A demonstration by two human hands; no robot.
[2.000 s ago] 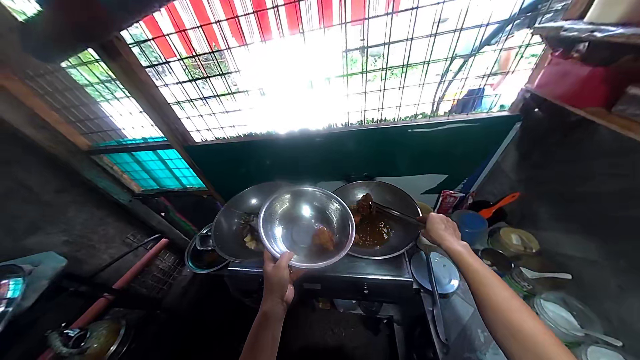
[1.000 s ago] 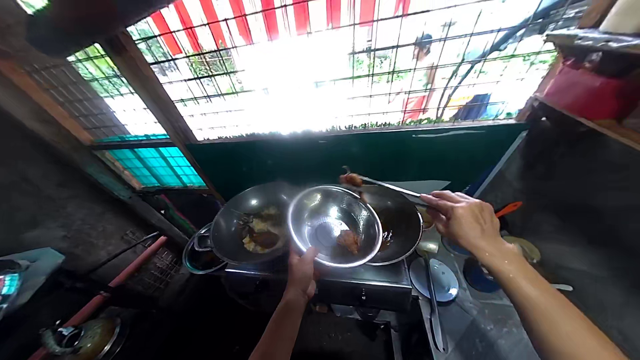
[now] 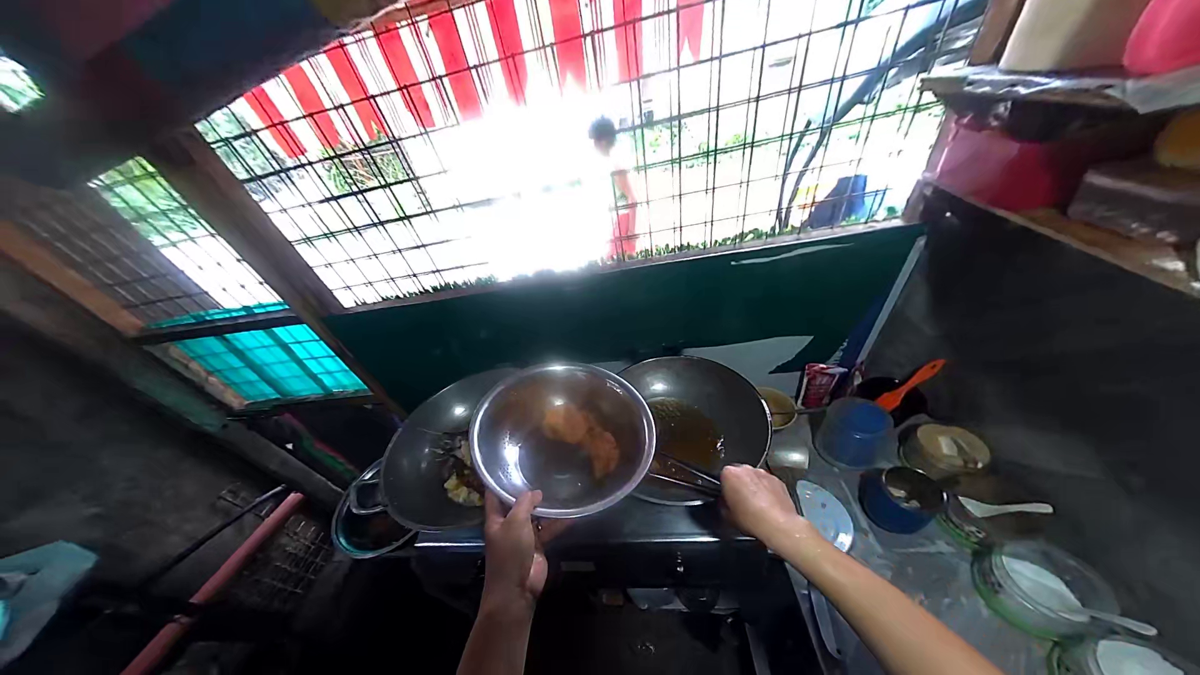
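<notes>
My left hand [image 3: 516, 548] grips the near rim of a stainless steel bowl [image 3: 525, 469], tilted, with browned pieces of food [image 3: 583, 439] in it. The bowl hangs between two woks and covers part of each. My right hand [image 3: 757, 502] is closed on metal tongs [image 3: 689, 476], whose tips reach over the right wok [image 3: 741, 412] beside the bowl's edge; whether they hold anything is hidden. Brown oil [image 3: 689, 436] lies in that wok. In the left wok [image 3: 412, 469] there are yellowish and dark pieces of food [image 3: 462, 483], partly hidden by the bowl.
Both woks sit on a stove [image 3: 656, 525]. To the right stand a blue cup [image 3: 853, 431], a blue container [image 3: 900, 502], an orange-handled utensil [image 3: 911, 384], a plate [image 3: 827, 516] and jars with spoons [image 3: 1041, 586]. A lidded pot [image 3: 370, 520] is at left. A person [image 3: 619, 187] is outside the barred window.
A second browned piece is now in the bowl, where one lay a second ago. The tongs, which held a piece above the right wok, have come down and nearer.
</notes>
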